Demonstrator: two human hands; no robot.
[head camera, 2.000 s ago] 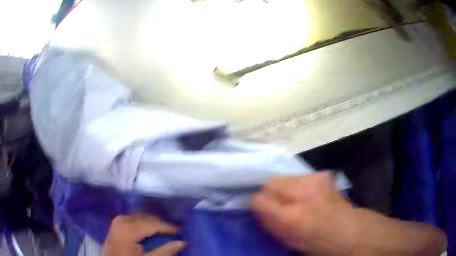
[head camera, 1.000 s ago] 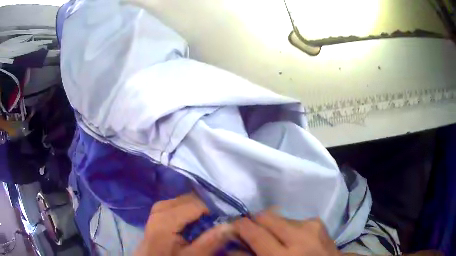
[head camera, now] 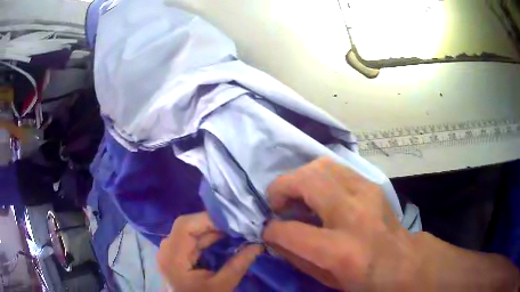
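Note:
The garment lies over the table's front edge and hangs down in front of me. Its pale blue-grey lining [head camera: 165,57] faces up, and royal blue shell fabric [head camera: 148,185] shows below and to the left. My left hand [head camera: 199,254] pinches blue fabric at the bottom centre. My right hand [head camera: 336,228] is beside it and pinches the seam where pale and blue fabric meet. The fingertips of both hands are close together. Folds hide part of the fingers.
The white table [head camera: 296,51] has a printed measuring tape [head camera: 450,136] along its front edge and a dark slot with a pale curved piece [head camera: 362,64]. Scraps and dark cloth [head camera: 71,122] are at the left, beside metal parts [head camera: 35,251]. Blue fabric [head camera: 506,199] hangs at the far right.
My right hand has come further into view and up over the lining. The lining near the hands is pulled into narrower folds. The view has shifted slightly left.

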